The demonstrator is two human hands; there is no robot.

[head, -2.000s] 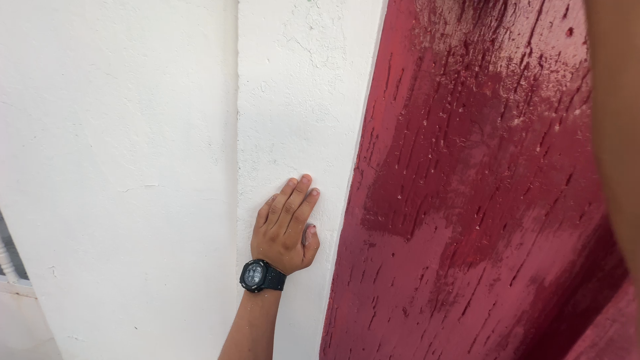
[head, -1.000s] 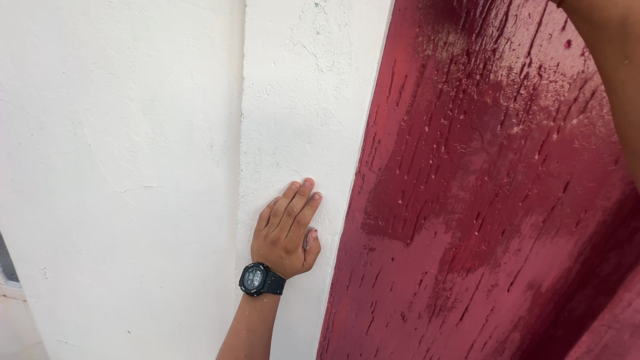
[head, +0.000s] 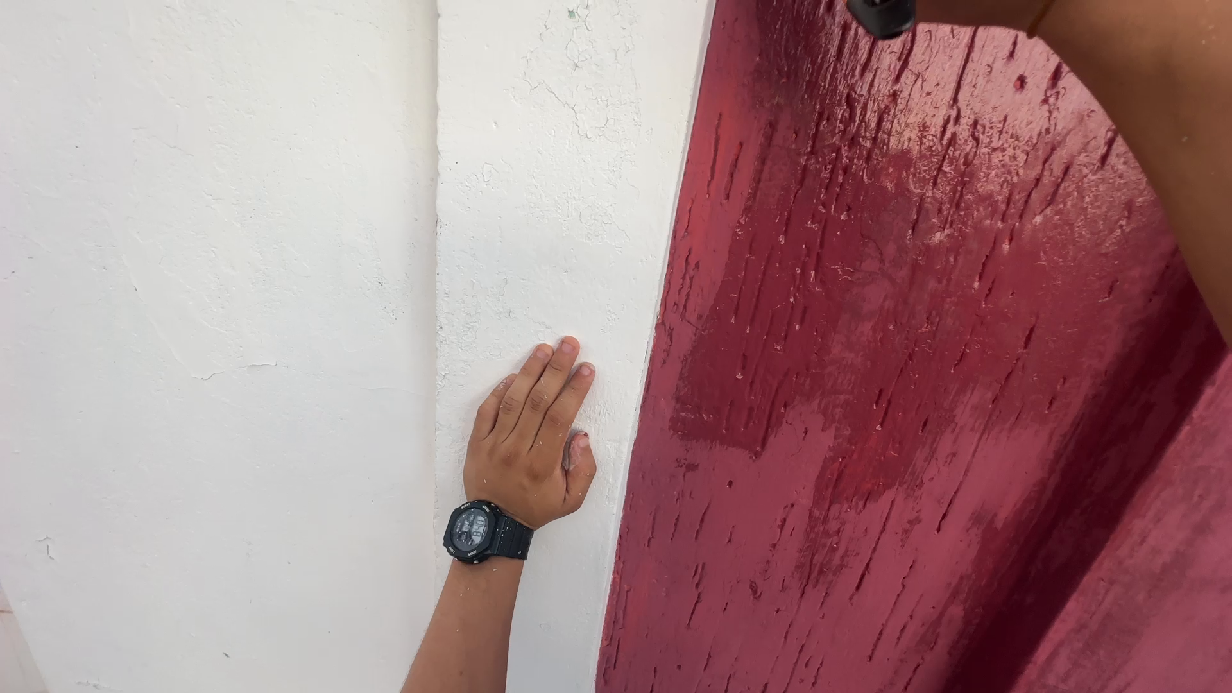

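Observation:
My left hand (head: 529, 443), with a black digital watch (head: 472, 532) on its wrist, lies flat on the white wall strip (head: 539, 241), holding nothing. Its fingers point up and slightly right. At the top edge, part of my right hand (head: 972, 10) shows in front of the dark red painted surface (head: 837, 289); most of it is cut off by the frame. A black handle end (head: 883, 14) sticks out from it; the rest of that tool is out of view. Glossy, darker red covers the upper part of the surface, with an uneven lower edge over duller red.
A wide white wall section (head: 212, 289) stands left of the strip, with fine cracks and a vertical step between them. The red surface has grooves and meets the strip along a slanted edge. A dark shadow falls across its lower right.
My right forearm has come further into view from the right edge, and part of the hand and the black handle end now show at the top. My left hand has stayed against the strip.

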